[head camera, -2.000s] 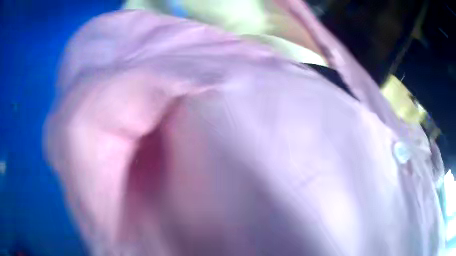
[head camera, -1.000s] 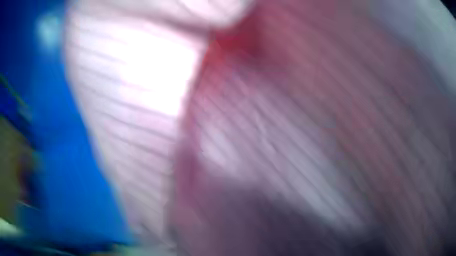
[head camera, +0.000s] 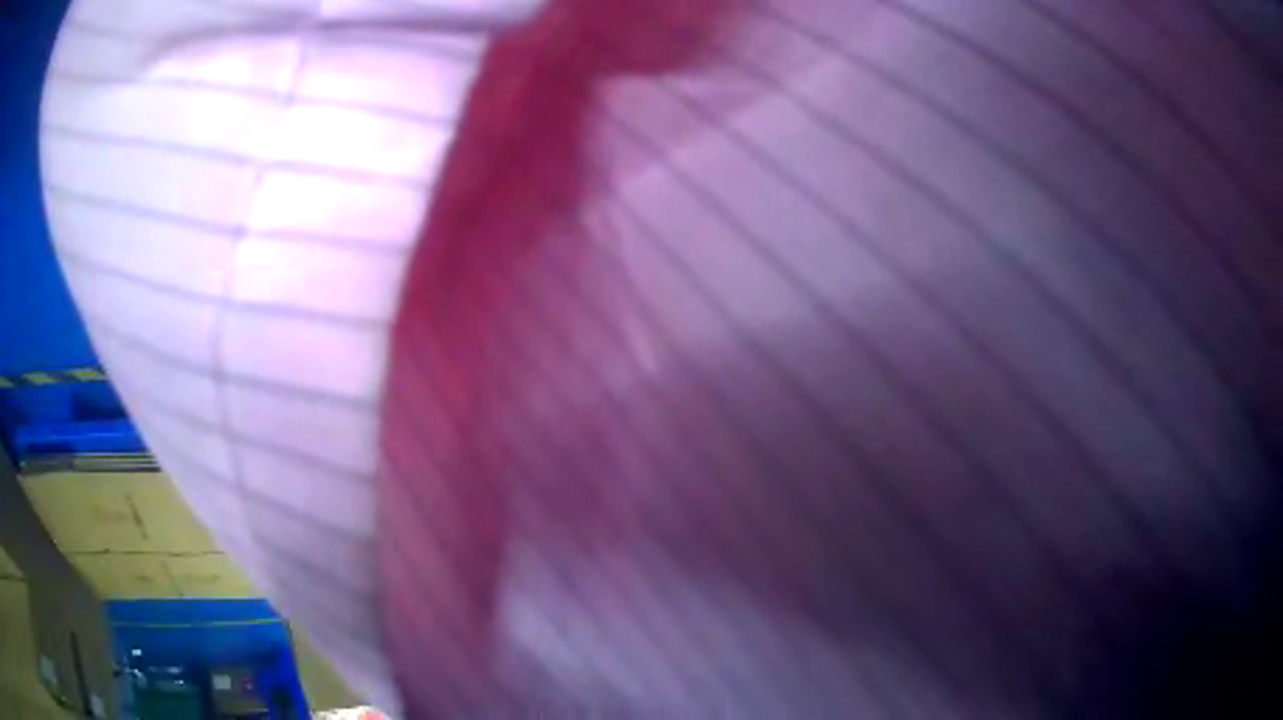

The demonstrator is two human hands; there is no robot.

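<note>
A pink-lilac smock (head camera: 844,352) with thin dark parallel stripes fills most of the picture, very close to the camera. A brightly lit, rounded fold of it (head camera: 225,281) stands at the left, probably a sleeve, though I cannot tell for certain. A deep red, shadowed crease runs down between this fold and the rest of the cloth. Neither my left hand nor my right hand is in view. No held object shows.
Blue floor (head camera: 35,281) shows at the left edge, with a yellow-black marking line (head camera: 56,377). Brown cartons (head camera: 127,535) are at the lower left beside a grey-brown panel (head camera: 64,612). Below them is a blue-framed opening (head camera: 197,612) with small dark items.
The striped cloth is sharper and its bright fold reaches further left. The blue area at the left has narrowed, and cartons and a marking line now show at the lower left.
</note>
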